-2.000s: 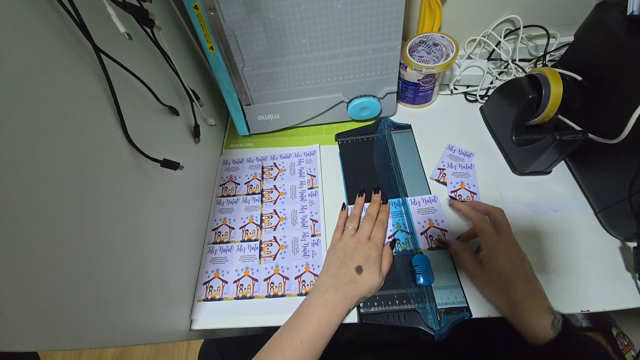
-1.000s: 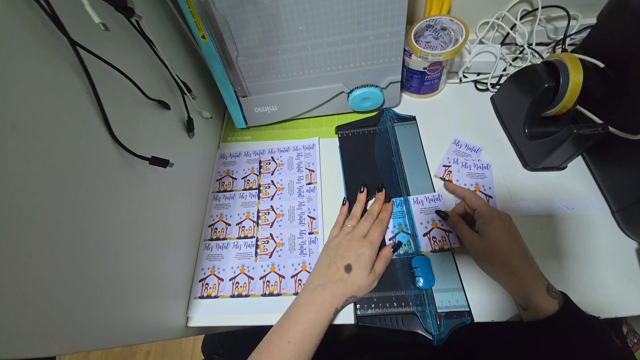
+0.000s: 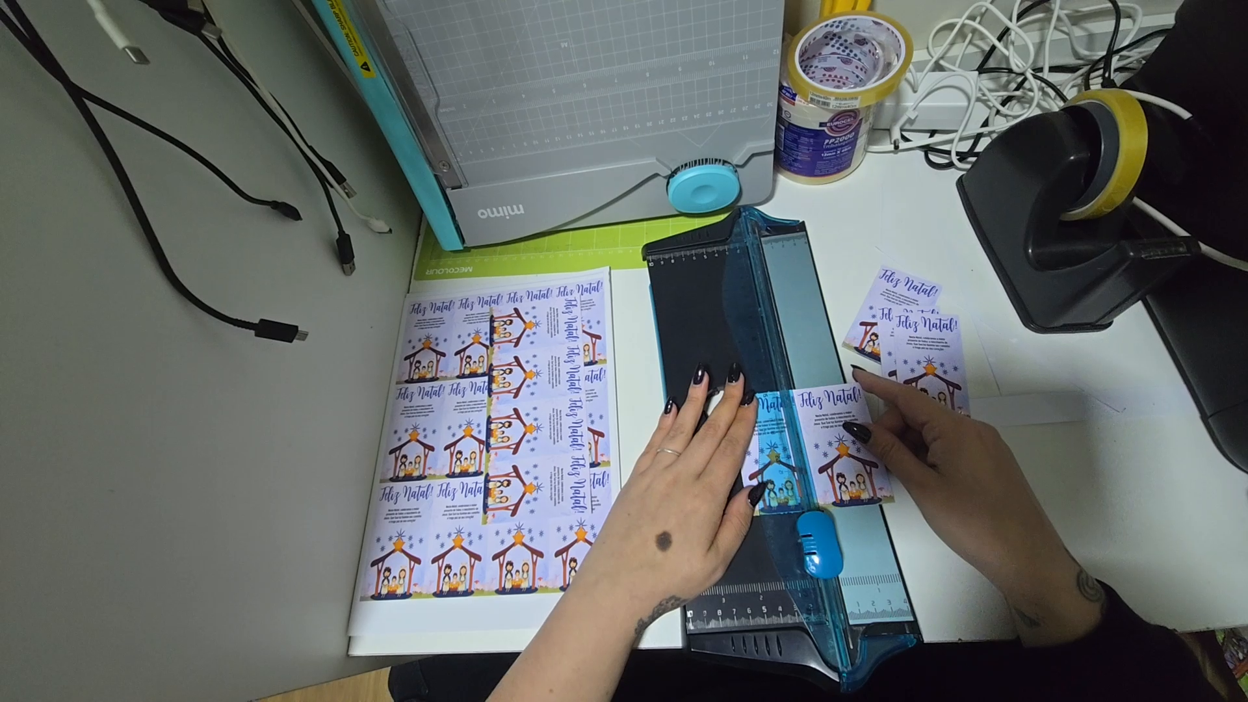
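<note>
A printed paper strip with nativity drawings (image 3: 846, 444) lies across a sliding paper trimmer (image 3: 697, 312), partly under its clear blue rail. My left hand (image 3: 687, 478) lies flat on the strip, left of the rail, fingers spread slightly. The trimmer's blue cutter slide (image 3: 819, 544) sits on the rail just below the strip. My right hand (image 3: 936, 458) is at the strip's right end, thumb over its edge and index fingertip near its top corner; whether it grips the paper is unclear. Cut cards (image 3: 931, 356) overlap on the desk beyond that hand. Printed sheets (image 3: 439, 439) lie left of the trimmer.
A larger grey trimmer with a teal edge (image 3: 604, 117) stands at the back, over a green mat (image 3: 556, 244). Tape rolls (image 3: 829, 127), tangled white cables (image 3: 965, 88) and a black tape dispenser (image 3: 1043, 224) are at the back right. Black cables (image 3: 146, 214) hang at the left.
My right hand has moved slightly, its thumb now over the strip's right edge. My left hand has stayed on the strip. The cutter slide remains below the strip.
</note>
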